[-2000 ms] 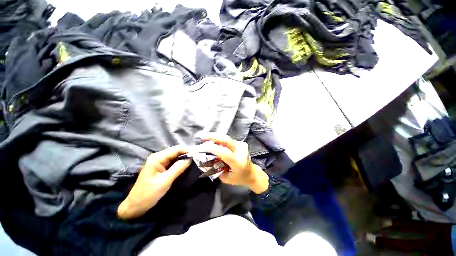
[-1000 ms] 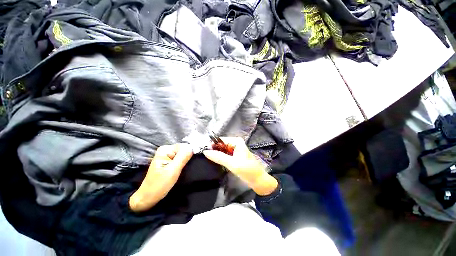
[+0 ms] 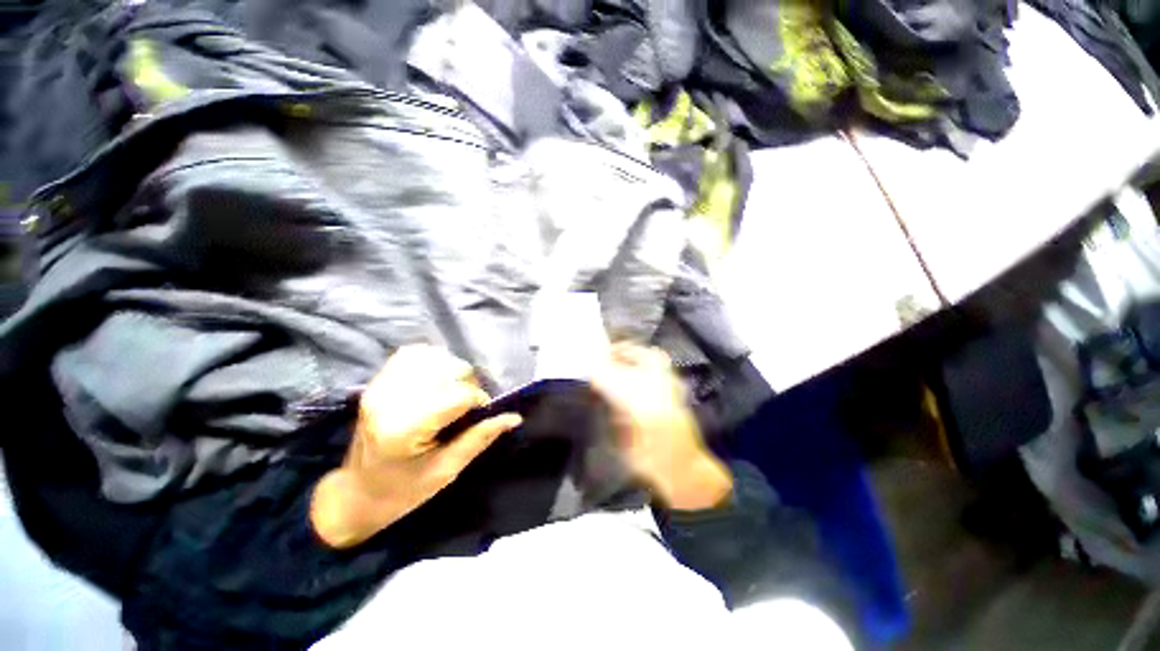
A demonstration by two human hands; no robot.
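Observation:
A dark grey denim jacket (image 3: 420, 242) lies spread before me with its paler inside showing, partly over my lap. My left hand (image 3: 414, 439) pinches the jacket's near edge between thumb and fingers. A white label (image 3: 570, 333) stands up from the cloth between my hands. My right hand (image 3: 655, 426) is blurred at the label's right side. Its fingertips are too blurred to tell whether they grip anything. No snips can be made out in it.
More dark jackets with yellow embroidery (image 3: 810, 64) are heaped at the back on a white table (image 3: 814, 280). The table's curved edge runs down to the right. Blue material (image 3: 827, 509) hangs below it. Another person's grey clothing (image 3: 1100, 382) shows at far right.
The red and dark snips seen in my right hand are no longer visible. That hand has shifted a little right. The white label now stands upright between my hands. My left hand is turned, thumb pointing right.

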